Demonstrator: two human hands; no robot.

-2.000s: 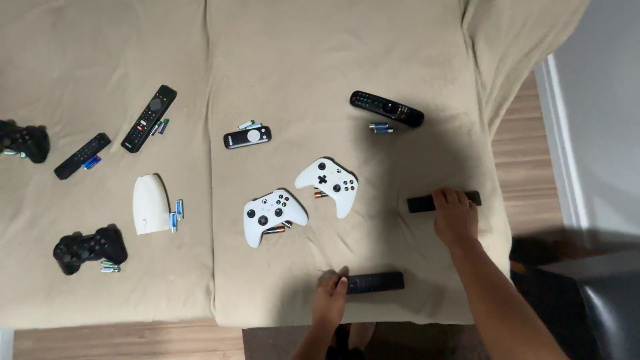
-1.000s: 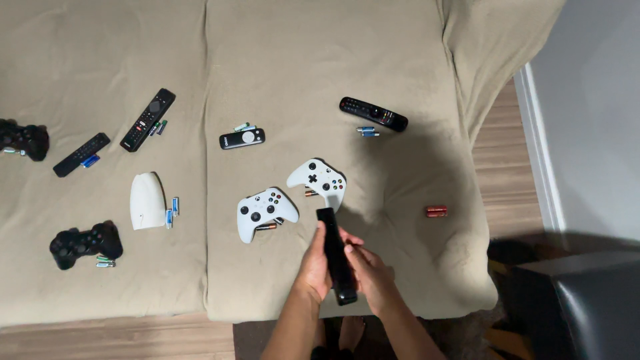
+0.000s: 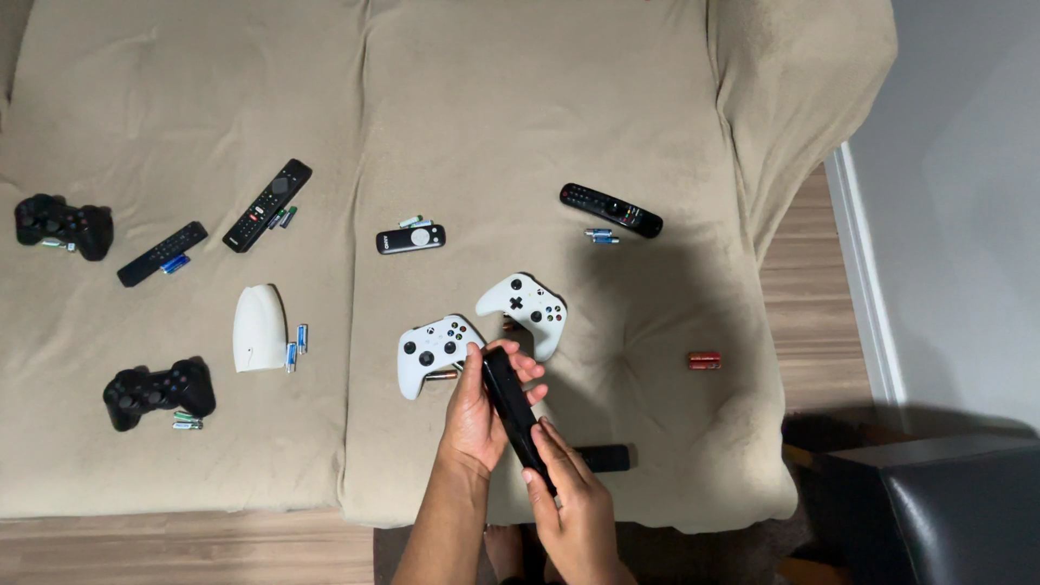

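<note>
A black remote control (image 3: 513,406) is held between my hands above the front of the sofa seat. My left hand (image 3: 475,414) wraps its upper part, while my right hand (image 3: 569,496) grips the lower end. Partly behind my right hand lies a second black remote (image 3: 609,458) on the cushion. Just beyond my hands are two white game controllers (image 3: 435,345) (image 3: 536,313), with batteries (image 3: 441,375) beside the nearer one. Red batteries (image 3: 704,361) lie together to the right.
On the beige-covered sofa (image 3: 536,106) are black remotes (image 3: 611,210) (image 3: 268,205) (image 3: 162,253), a small remote (image 3: 410,240), a white device (image 3: 260,329) and black controllers (image 3: 63,227) (image 3: 159,393), with batteries near them. A dark leather-like seat (image 3: 967,504) stands at the lower right.
Two seconds ago my right hand was on a remote at the right and my left on one at the front edge. A remote was lifted from the right, uncovering the red batteries; both hands now hold it.
</note>
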